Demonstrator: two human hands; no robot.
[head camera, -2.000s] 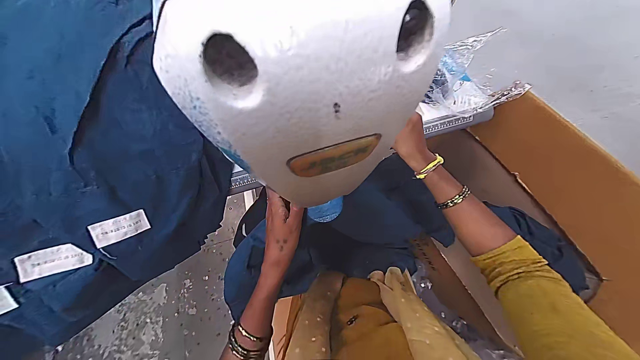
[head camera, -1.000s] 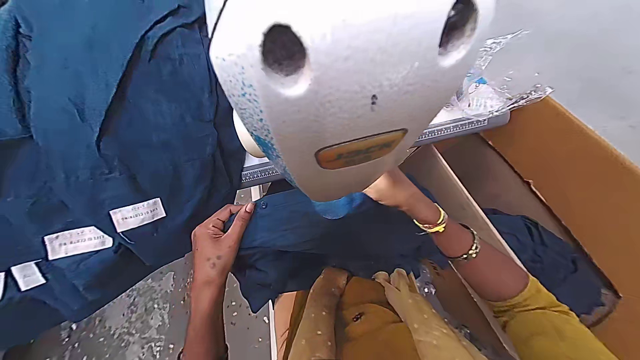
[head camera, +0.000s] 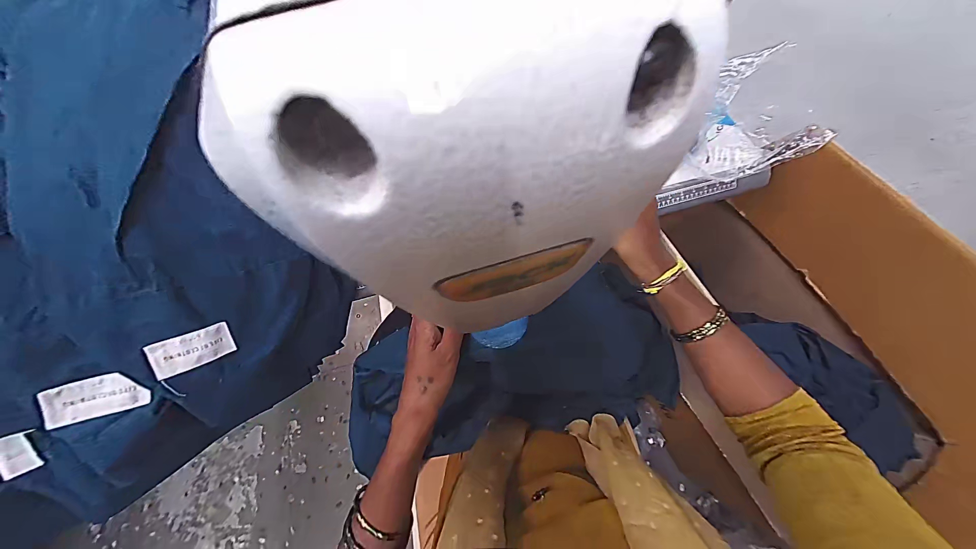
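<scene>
The white head of a sewing machine, with two dark holes and an orange maker's badge, fills the upper middle of the head view. Under its lower left edge is my left hand, its fingers hidden by the machine, beside dark blue cloth. My right hand reaches behind the machine's right side; its fingers are hidden too. The cloth hangs over my lap between my forearms. A round blue part shows just below the machine head.
Blue garments with white labels hang at the left. On the right stands a cardboard box with dark blue cloth inside. Clear plastic wrapping lies by a ruler-marked edge. Speckled floor shows at lower left.
A second ago my left hand pinched the cloth's edge in plain sight left of the machine; now its fingers are hidden beneath the machine head. The cloth has shifted and bunched.
</scene>
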